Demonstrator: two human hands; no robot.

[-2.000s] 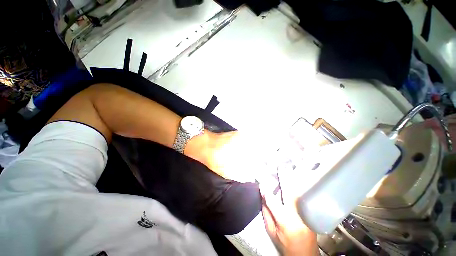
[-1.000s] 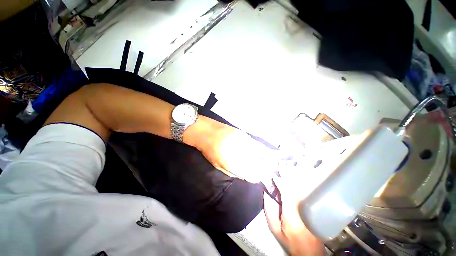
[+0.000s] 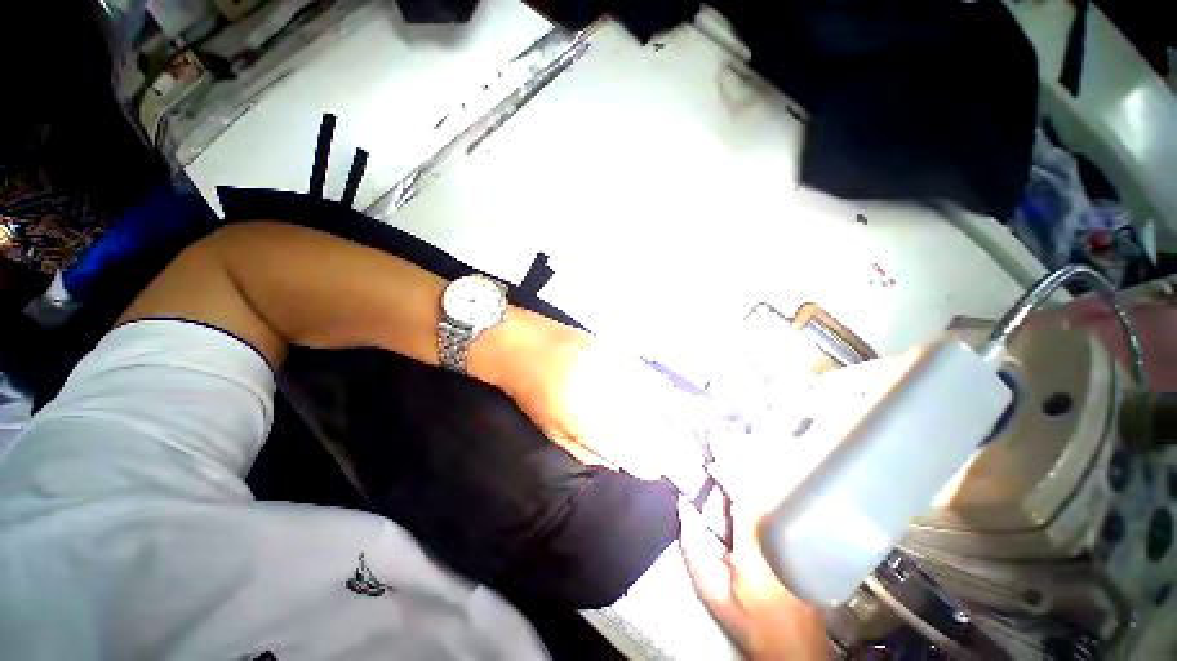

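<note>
A black garment (image 3: 452, 484) lies over my lap and the table edge, under my left forearm. Its dark upper edge carries narrow black belt loops (image 3: 323, 158) that stick out onto the white table. My left hand (image 3: 620, 400) lies flat over the garment, its fingers lost in the lamp glare. My right hand (image 3: 742, 575) is at the garment's right end, partly behind the lamp, with a small dark strip at its fingertips. Glare hides whether it grips the strip. The needle area is also lost in glare.
The white machine lamp (image 3: 871, 478) hangs above my right hand. The cream sewing machine head (image 3: 1033, 439) is at the right. Black cloth (image 3: 916, 116) lies on the far side of the white table (image 3: 620, 168). Blue cloth or plastic (image 3: 136, 239) shows at the far left.
My left wrist and watch have shifted slightly left since the first frame. The small dark strip at my right fingertips has changed position a little. The whole view has also shifted slightly.
</note>
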